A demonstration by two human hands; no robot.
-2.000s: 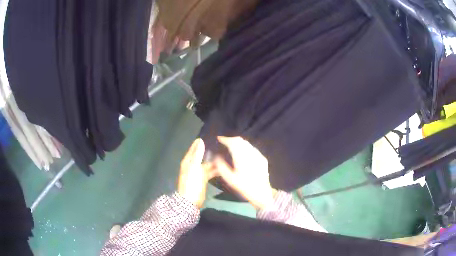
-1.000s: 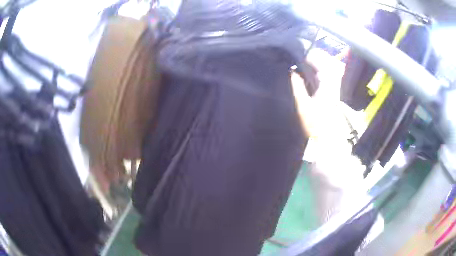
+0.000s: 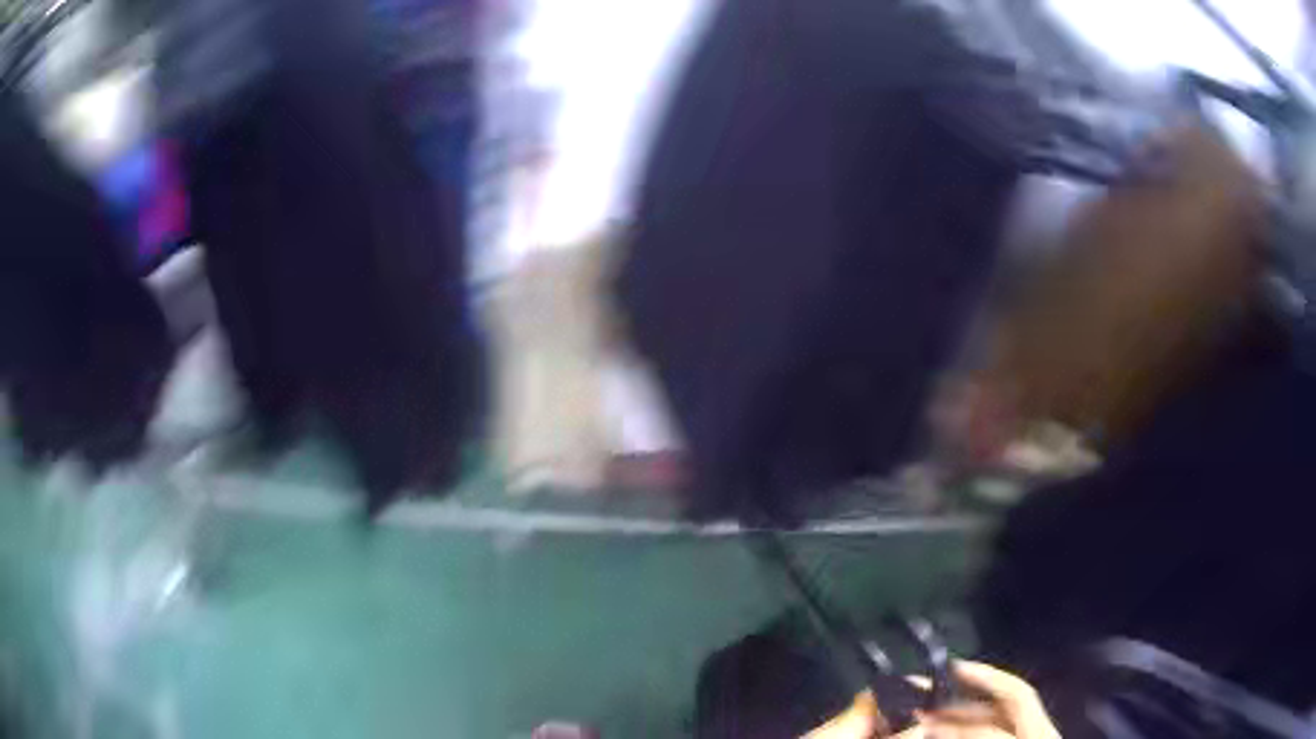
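My left hand (image 3: 849, 718) and my right hand (image 3: 999, 705) show at the bottom edge, blurred and mostly cut off. Their fingers close from both sides around a black clip hanger (image 3: 823, 606), whose thin bar slants up to the left and whose glossy clips rise between the hands. A dark cloth (image 3: 758, 690) lies just left of the hanger; whether it hangs from it cannot be told.
Black garments hang ahead (image 3: 808, 260), at the left (image 3: 332, 260) and at the right (image 3: 1169, 520). Brown garments (image 3: 1140, 289) hang at the right. Pale lengths (image 3: 549, 361) hang between black groups. A thin rack bar (image 3: 606, 523) crosses above the green floor (image 3: 433, 621).
The view has swung left, so the brown garments now lie at the right. My right hand has left the top of the black garments and is low beside my left hand at a hanger.
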